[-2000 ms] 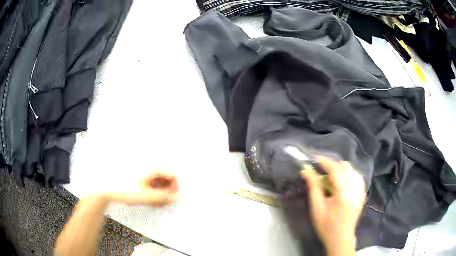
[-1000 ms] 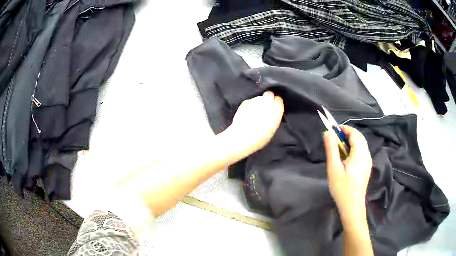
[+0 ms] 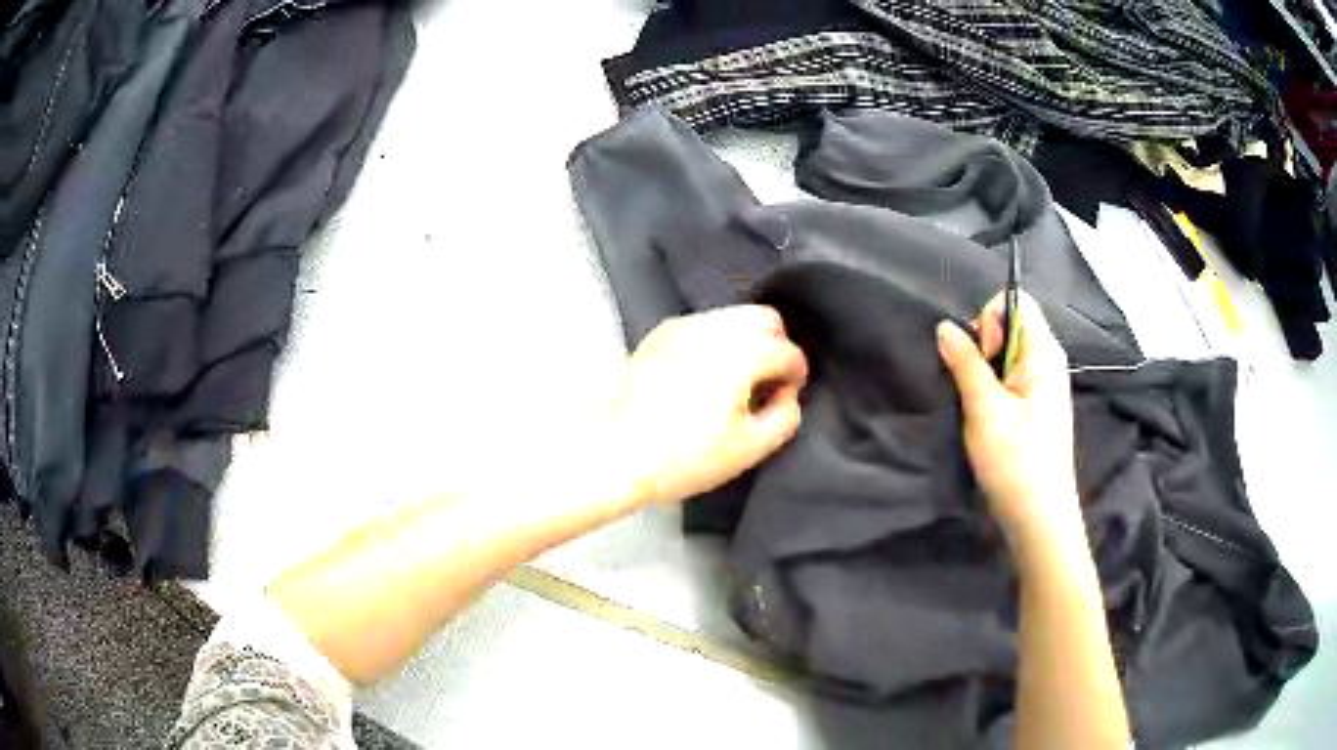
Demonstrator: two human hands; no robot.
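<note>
A dark grey knit garment (image 3: 894, 498) lies bunched in front of me, with a thin whitish seam line at its right. My left hand (image 3: 726, 396) is closed on a fold of the garment at its left middle. My right hand (image 3: 1012, 366) holds the thread snips (image 3: 1012, 315), blades pointing up and away. The right thumb and fingertips touch the cloth. Whether the right hand also pinches cloth cannot be told.
A pile of dark grey garments (image 3: 205, 220) with a silver zip slider lies at the left. Striped black and white cloth (image 3: 821, 66) is heaped at the far edge. A yellowish tape (image 3: 631, 618) lies on the white table (image 3: 440, 322), near its front. Speckled grey floor (image 3: 96, 645) shows lower left.
The left hand came in from the lower left onto the garment, then moved slightly down and left. The right hand moved up and away; the snips now point upward.
</note>
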